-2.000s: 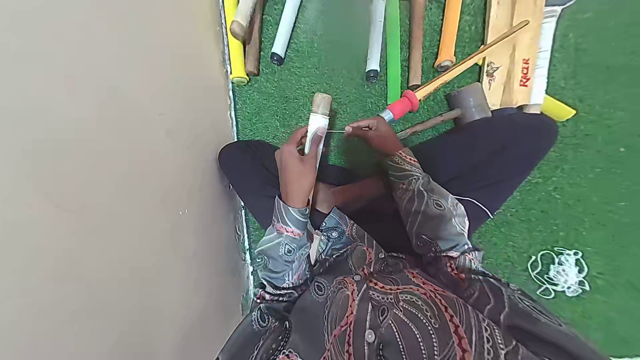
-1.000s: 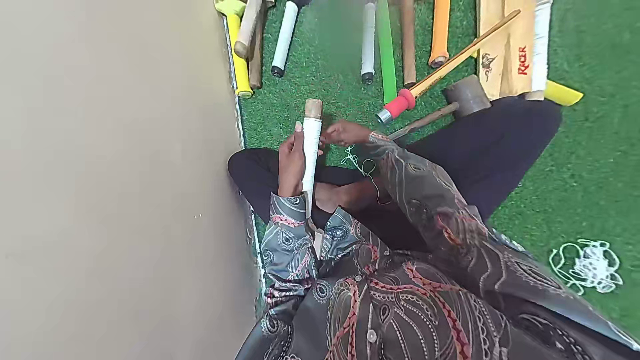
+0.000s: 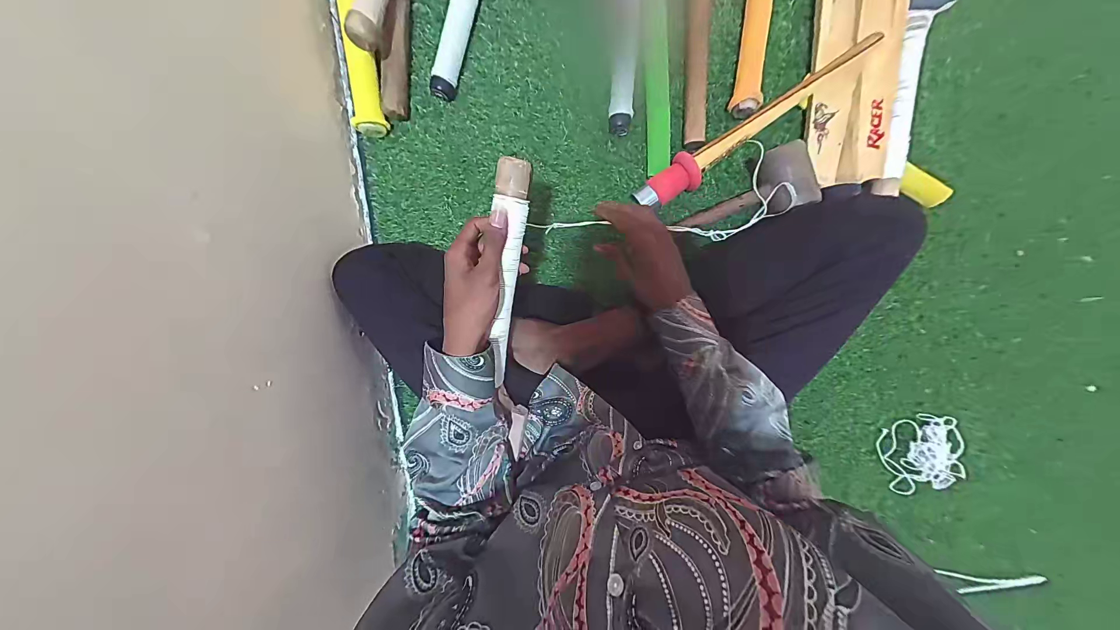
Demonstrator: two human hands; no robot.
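My left hand (image 3: 473, 284) grips a cricket bat handle (image 3: 513, 178) upright in front of my body, thumb on its white string binding (image 3: 510, 262); bare wood shows at the top end. From the binding a white string (image 3: 573, 225) runs right, past my right hand (image 3: 646, 254), and loops over the wooden mallet (image 3: 787, 173). The fingers of my right hand are spread and somewhat blurred beside the string; whether they pinch it I cannot tell. The lower part of the bat is hidden by my sleeve.
Several bat handles lie along the far side. A pointed wooden tool with a red grip (image 3: 674, 179) lies beyond my right hand. A bat blade (image 3: 853, 96) is at far right, a tangled heap of white string (image 3: 929, 455) at right on green turf. A wall (image 3: 192, 306) borders the left.
My right hand has moved right, away from the handle. The string that hung bunched below it a second ago now stretches across to the mallet. My left hand still holds the handle.
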